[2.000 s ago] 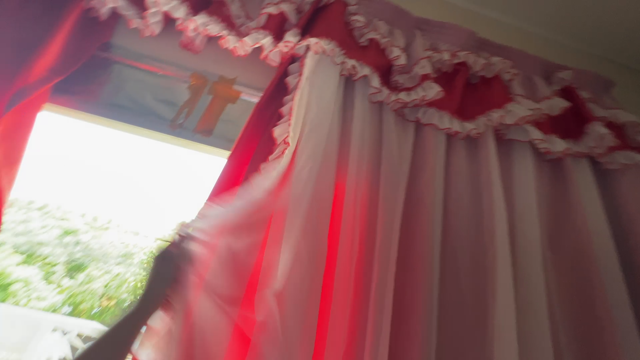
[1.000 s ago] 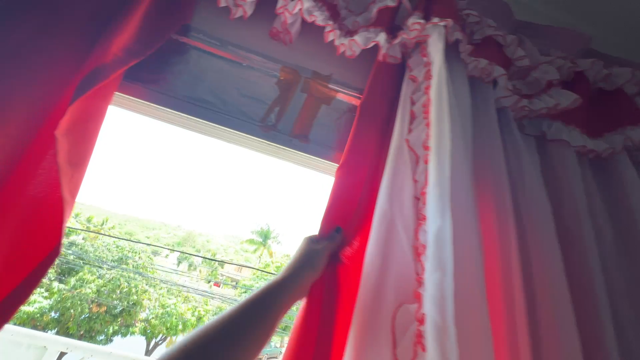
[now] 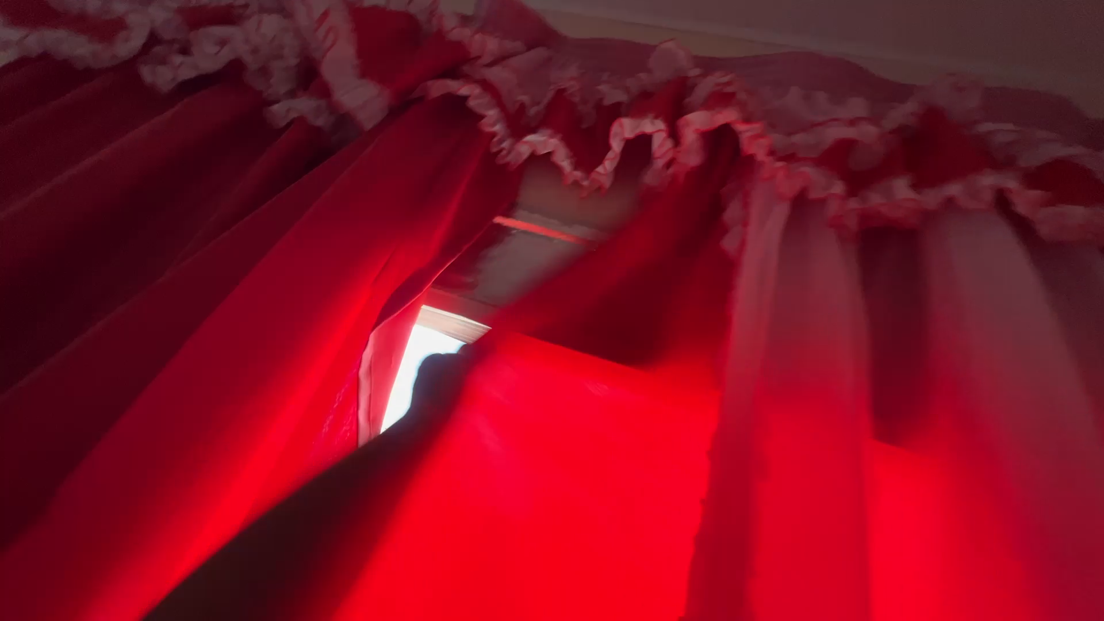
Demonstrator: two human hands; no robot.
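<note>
My left hand (image 3: 442, 379) is a dark shape against the bright window gap. It grips the left edge of a red curtain panel (image 3: 552, 483), which stretches from the hand toward the right and glows with light behind it. The forearm rises from the bottom left. Beside the hand, on its left, hangs another red curtain (image 3: 285, 319) in long slanting folds. Between the two panels shows a narrow strip of window (image 3: 421, 358). My right hand is not in view.
A ruffled red and pink valance (image 3: 586, 112) runs along the top, below the ceiling (image 3: 776, 26). Pale pink sheer curtain (image 3: 802, 285) hangs at the right. A rod (image 3: 543, 228) crosses a panel above the window.
My left hand has drawn the red panel leftward across the window, and the wide opening with trees outside is now a narrow gap. The view has shifted.
</note>
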